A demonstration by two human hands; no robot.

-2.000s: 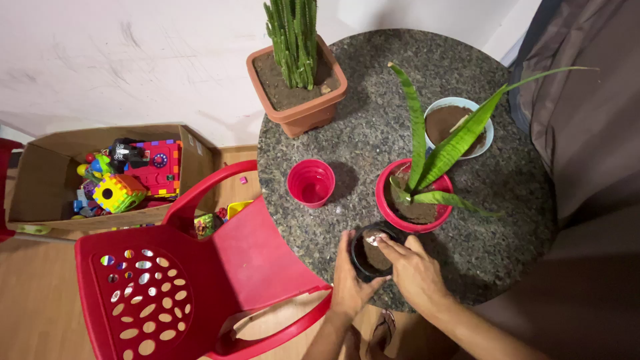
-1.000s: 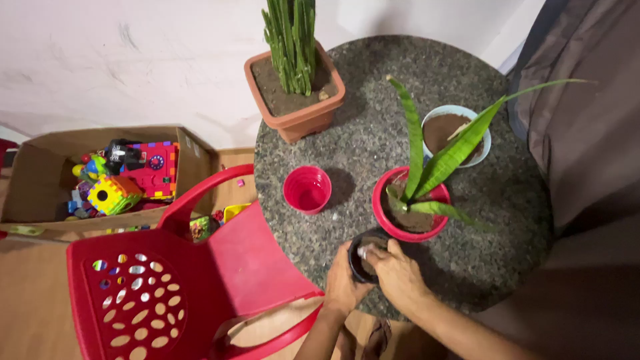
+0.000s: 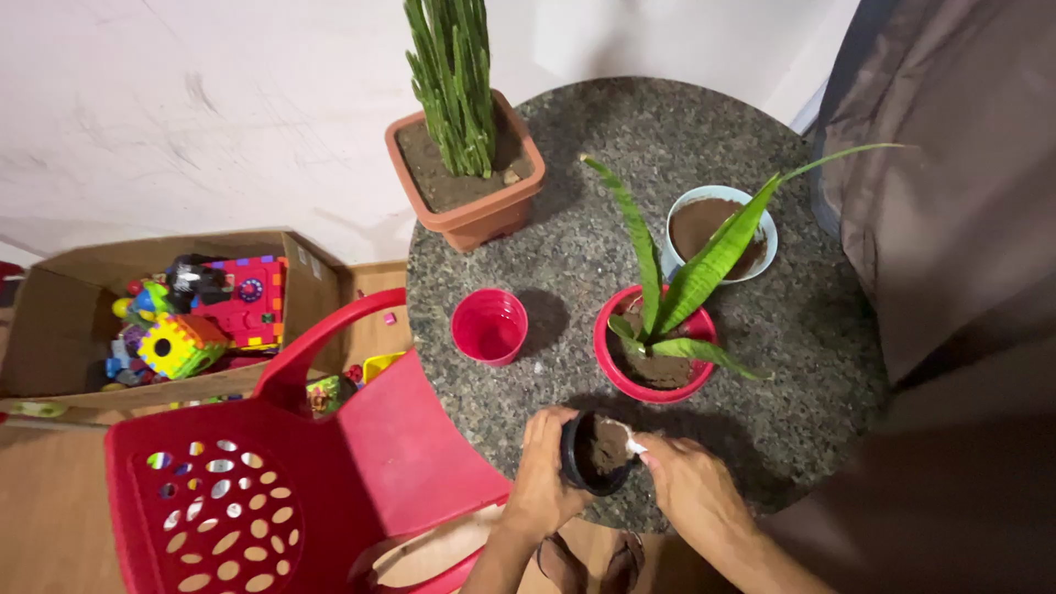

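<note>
My left hand holds a small black plastic pot by its left side, tilted above the near edge of the table. Brown soil lies inside it. Between the fingertips of my right hand is a small white utensil, its far end at the soil by the pot's right rim; its exact kind is unclear. Just beyond stands a red pot with a snake plant. An empty-looking red plastic cup stands to the left. A light blue pot of soil is behind the plant's leaves.
A cactus grows in a square terracotta-coloured pot at the back left of the round granite table. A red plastic chair touches the left side. Beyond it sits a cardboard box of toys. A grey curtain hangs at right.
My right hand was down at the black pot's opening a second ago; now it is at the right rim, with the white utensil in plainer view. My left hand still holds the pot.
</note>
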